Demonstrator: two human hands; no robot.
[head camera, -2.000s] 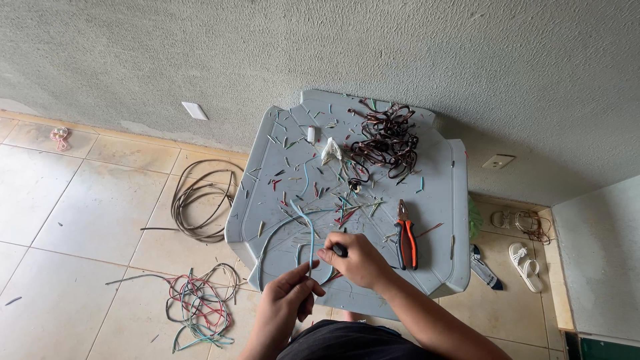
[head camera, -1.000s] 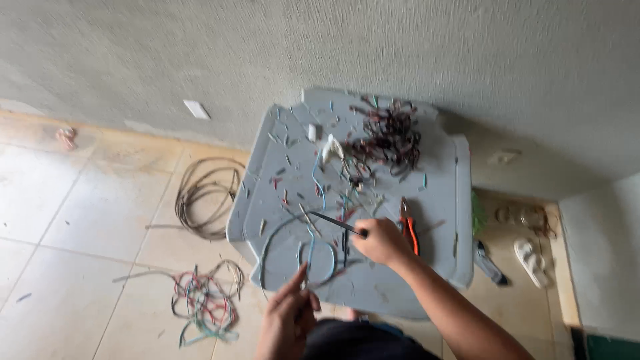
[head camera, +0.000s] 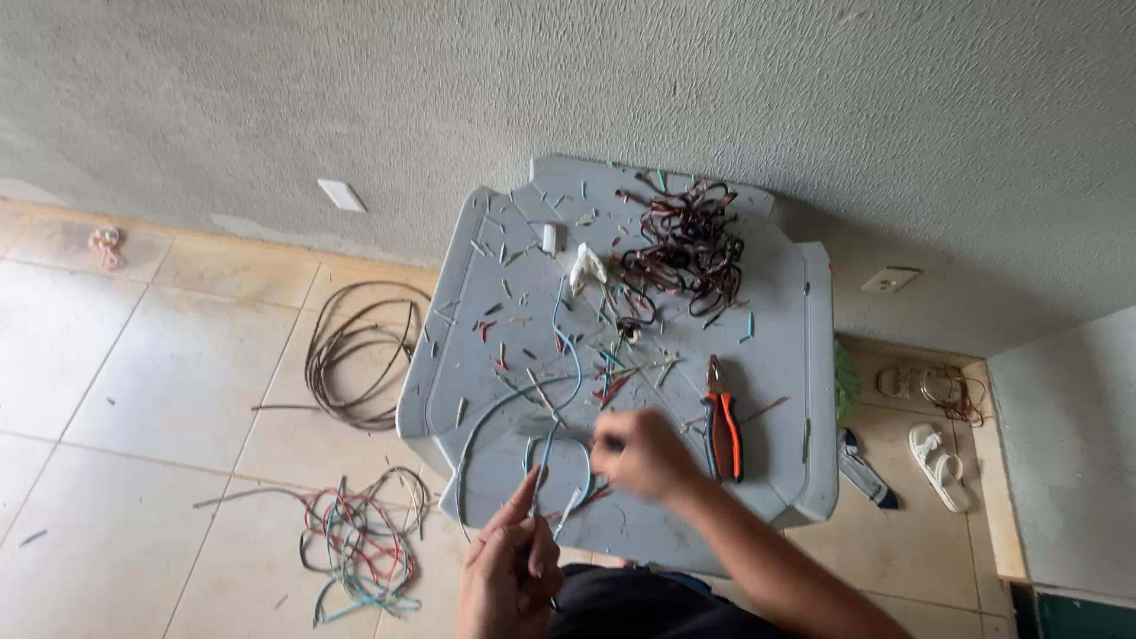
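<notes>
My left hand (head camera: 513, 555), low at the table's near edge, pinches a light blue insulated wire (head camera: 575, 351) that curves and loops over the grey plastic table (head camera: 772, 337). My right hand (head camera: 646, 457), blurred by motion, is closed on a dark-handled tool whose blade is smeared toward the wire; its exact kind cannot be told. Right of that hand lie pliers (head camera: 723, 426) with orange and black handles. A tangle of dark brown cable sheathing (head camera: 688, 240) covers the table's back right. Cut bits of coloured insulation (head camera: 612, 382) are scattered about.
A white crumpled piece (head camera: 586, 266) and a small white block (head camera: 549, 238) lie toward the back. On the tiled floor at left are a coil of dark cable (head camera: 359, 355) and tangled coloured wires (head camera: 359, 541). A white sandal (head camera: 936, 466) lies at right; the textured wall (head camera: 621, 80) stands behind.
The right hand, near the left hand two seconds ago, moved right with the tool, its blade plain one second ago; now it is lower and left of there. The left hand still pinches the wire.
</notes>
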